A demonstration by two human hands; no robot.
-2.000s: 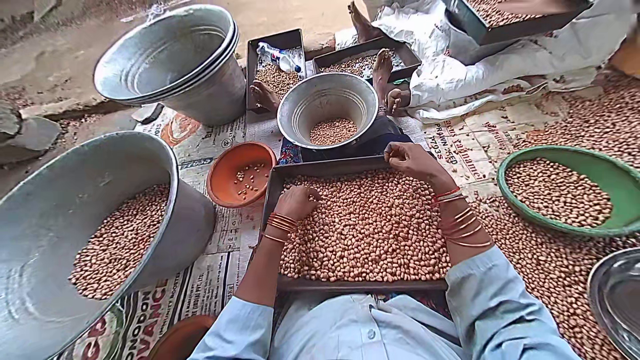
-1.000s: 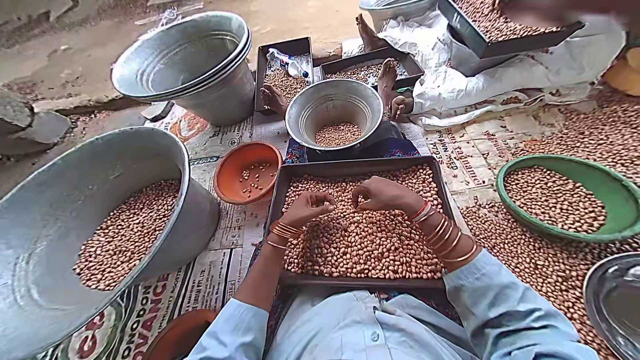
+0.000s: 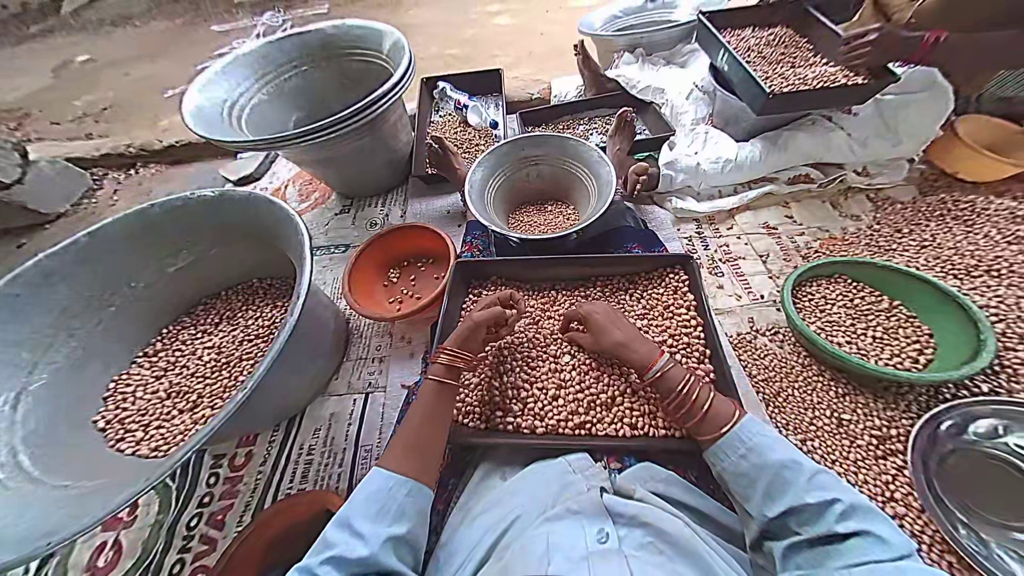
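A dark rectangular tray full of reddish-brown nuts or seeds lies across my lap. My left hand is over the tray's left part, fingers curled and fingertips together; whether a nut is between them is too small to tell. My right hand rests on the nuts right of it, its fingers bent down and partly hidden. Beyond the tray, a metal basin between my legs holds a few handfuls of nuts. An orange bowl with scattered pieces sits left of the tray.
At left are a large metal tub part filled with nuts and stacked metal basins. At right, a green bowl and a steel plate sit on spread nuts. Another person's hands are at a raised tray at the top right.
My right hand has come from the tray's far edge down to its middle. My left hand has risen off the nuts near the left side. The other person's hand has come into view.
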